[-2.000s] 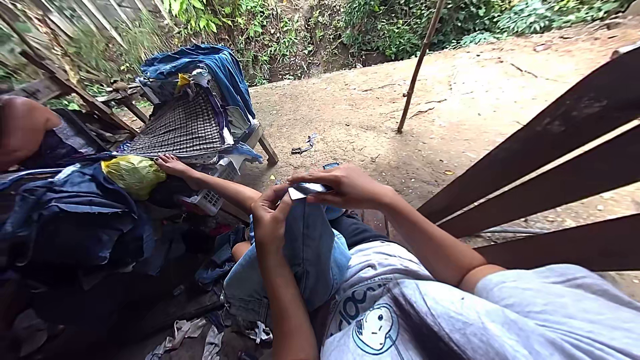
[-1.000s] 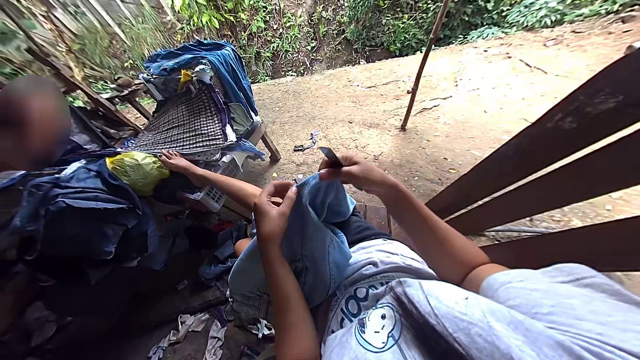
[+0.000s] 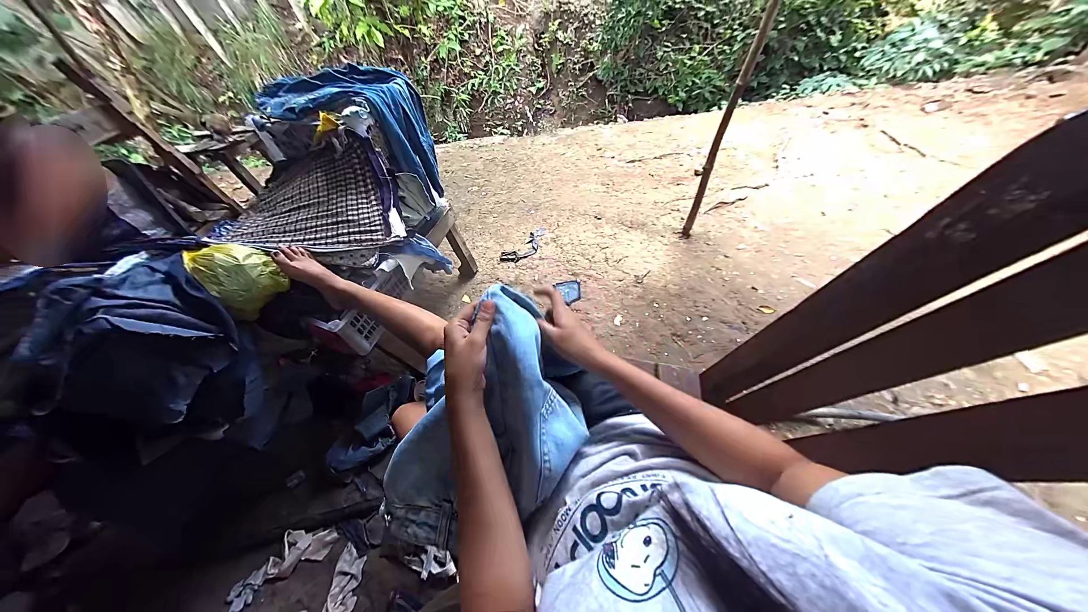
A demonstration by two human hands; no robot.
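Light-blue denim cloth (image 3: 523,399), seemingly a garment, lies bunched over my lap, its top edge raised. My left hand (image 3: 467,348) pinches that edge between thumb and fingers. At the cloth's right side is my right hand (image 3: 568,327), its index finger raised; whether it grips the denim or anything else is unclear. Beyond the right hand, a small blue denim scrap (image 3: 568,291) shows against the dirt ground. The dark flat object seen earlier in my right hand cannot be made out.
At left, a yellow plastic bag (image 3: 238,279) rests by dark denim pieces (image 3: 136,340). A bare foot (image 3: 302,265) touches a cloth-draped wooden seat (image 3: 319,200). Another person (image 3: 55,191) is at far left. Brown wooden slats (image 3: 918,280) stand at right; fabric scraps (image 3: 293,557) litter the floor.
The dark flat object held up by my right hand a second ago is no longer visible. My right hand has come down beside the denim, whose top edge my left hand holds higher than before.
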